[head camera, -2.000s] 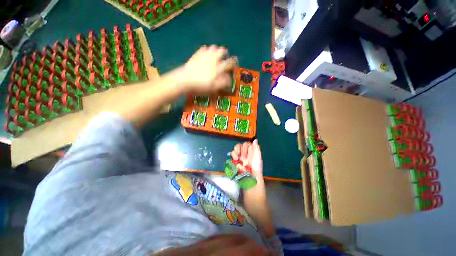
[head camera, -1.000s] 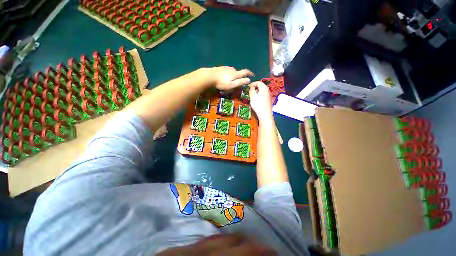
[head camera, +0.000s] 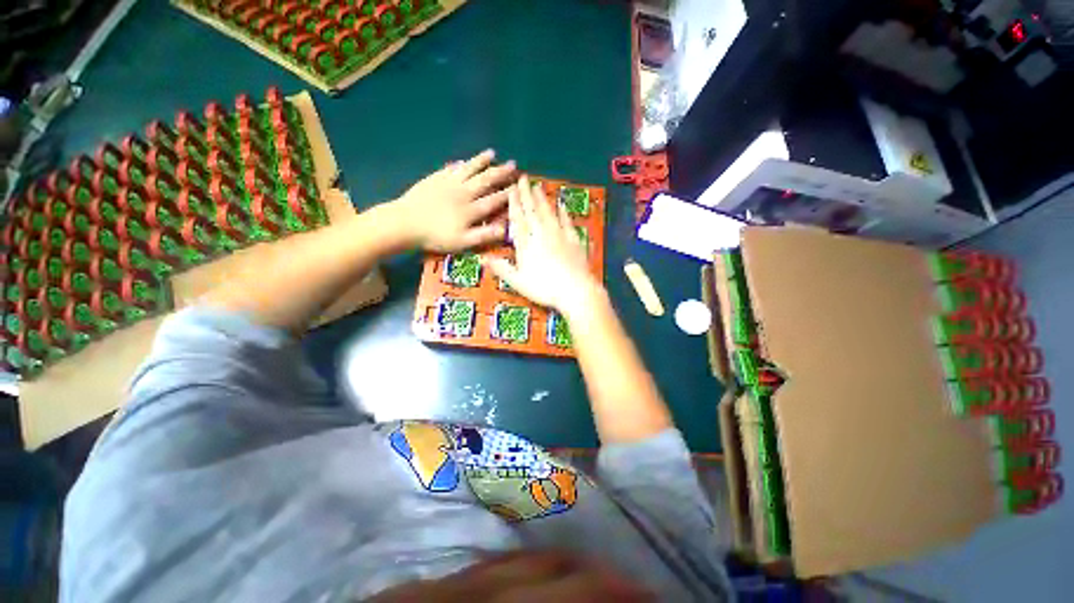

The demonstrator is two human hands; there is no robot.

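Observation:
The orange fixture (head camera: 442, 340) lies on the bench in front of me, with green pieces (head camera: 511, 323) in its visible cavities. My left hand (head camera: 462, 209) is spread, palm down, over the fixture's upper left part, with no piece seen in it. My right hand (head camera: 542, 250) lies flat over the fixture's middle, fingers pointing away from me, with no piece seen in it. The two hands meet or overlap at the fingers. They hide several cavities. The top right cavity shows green.
Rows of green-and-red pieces (head camera: 153, 212) stand on cardboard at left, more at the top (head camera: 318, 30). At right are a red tool (head camera: 643, 169), a phone (head camera: 689, 229), a pale stick (head camera: 643, 289), a white disc (head camera: 693, 316), a cardboard stack (head camera: 860, 401) and the machine (head camera: 801, 177).
My right hand first held green-and-red pieces below the fixture, then reached its top right corner. Both hands have now moved left, flat over the fixture. The top right cavity, first dark, is now green.

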